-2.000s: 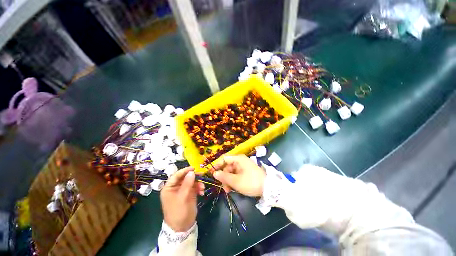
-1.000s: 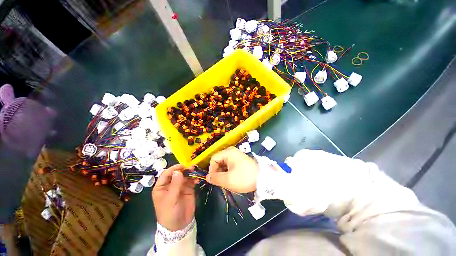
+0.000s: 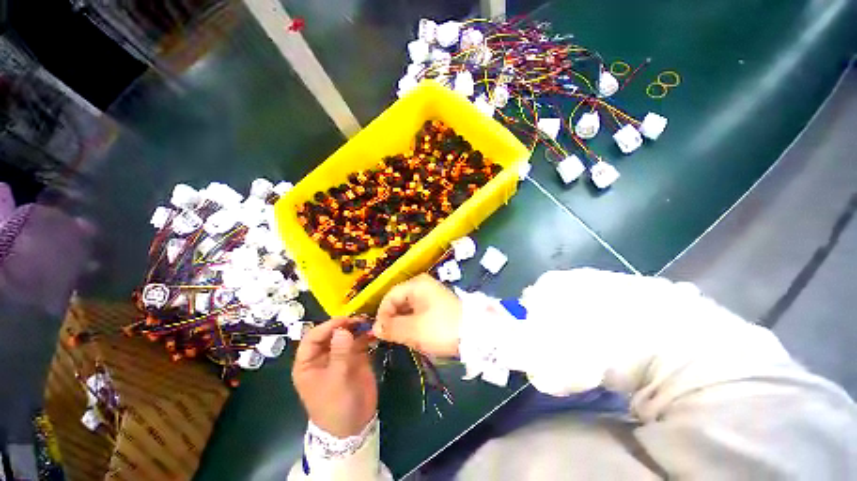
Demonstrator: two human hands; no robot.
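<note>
My left hand [image 3: 335, 371] and my right hand [image 3: 418, 318] meet fingertip to fingertip at the near corner of the yellow parts bin [image 3: 475, 209]. A small dark part [image 3: 361, 326] sits pinched between them; its exact form is too small to tell. Thin lead wires [image 3: 428, 380] fan out below my right hand. A white housing [image 3: 494, 367] shows beside my right cuff, partly covered. The bin holds many black-and-orange connectors [image 3: 399, 202]. Single white housings [image 3: 492, 260] lie by the bin's near edge.
Wired units with orange ends [image 3: 230, 254] lie left of the bin. More wired units [image 3: 526, 70] lie beyond it. Yellow rubber bands [image 3: 668, 79] lie at far right. A cardboard box [image 3: 174, 404] is at lower left, a pink object [image 3: 42, 254] at the left edge. A pale upright [image 3: 305, 66] stands behind.
The view has shifted, so the bin and piles appear further left and higher. My fingertips have drawn closer together, and the wires between them show less.
</note>
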